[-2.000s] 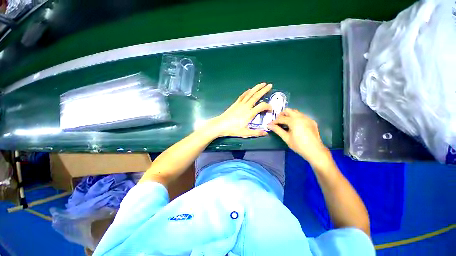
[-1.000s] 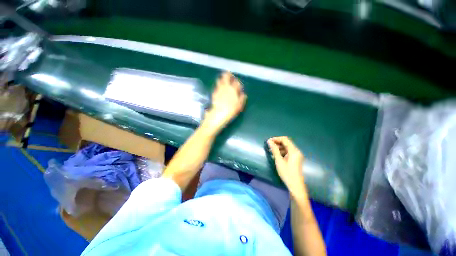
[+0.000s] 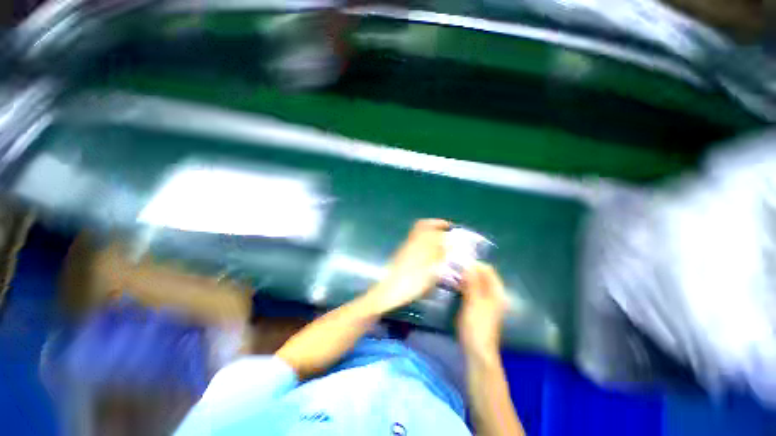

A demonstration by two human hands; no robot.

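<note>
The frame is strongly blurred. A small whitish, shiny piece [image 3: 462, 251] lies between my two hands over the green work surface [image 3: 527, 234]; it looks like a blister with a white part, but its details cannot be made out. My left hand [image 3: 419, 260] is at its left side with bent fingers on it. My right hand [image 3: 482, 294] touches its lower right edge with the fingertips. The fingertips are blurred.
A bright white stack of trays [image 3: 234, 203] lies at left on the surface. A large white plastic bag [image 3: 723, 264] stands at right. A pale rail [image 3: 383, 156] runs behind, with the green conveyor [image 3: 476, 140] beyond. A brown carton [image 3: 170, 285] with blue-violet material [image 3: 132, 349] is below left.
The view has shifted. My left hand has moved from beside the stack to near my right hand. A whitish piece now shows between the hands, where they were apart one second ago.
</note>
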